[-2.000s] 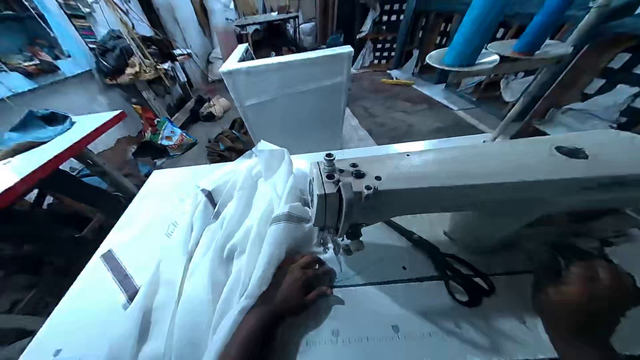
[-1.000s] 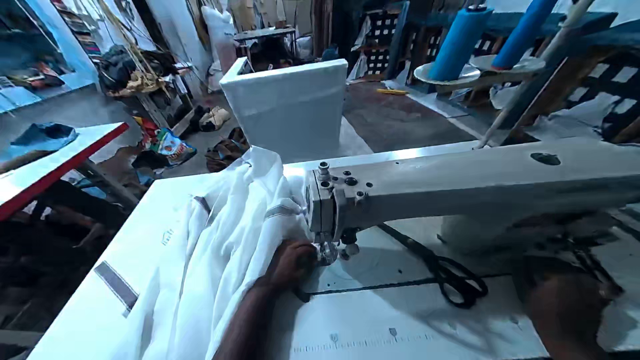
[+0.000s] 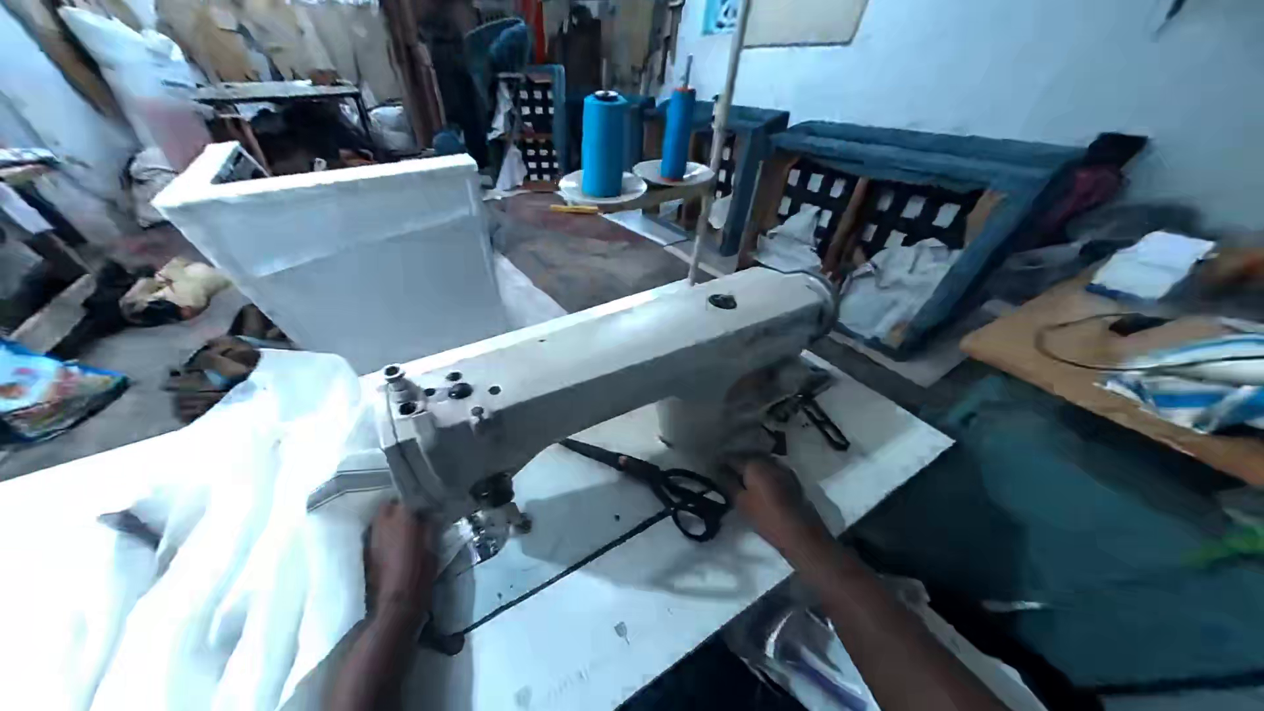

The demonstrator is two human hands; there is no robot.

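A white industrial sewing machine [image 3: 592, 355] stands on a white table [image 3: 553, 632]. White fabric [image 3: 247, 553] lies bunched at the left, up against the machine's head. My left hand [image 3: 400, 558] is beside the needle area, at the fabric's right edge; its fingertips are partly behind the machine head, so its grip cannot be told. Beneath the arm lie black-handled scissors [image 3: 691, 502]. Just right of their handles, near the base of the machine's pillar, is my right hand [image 3: 765, 494]; its fingers are blurred. Small dark metal parts [image 3: 815, 420] lie beyond it.
Blue thread cones [image 3: 603, 146] stand on a thread stand behind the machine. A white box-like panel piece [image 3: 346, 247] is behind the table. Blue wooden frames [image 3: 928, 158] are at the back right, and a brown table [image 3: 1136, 405] with cloth stands at the right.
The view has swung to the right. My right hand has moved from the table's right side to beside the scissor handles. My left hand remains near the needle area.
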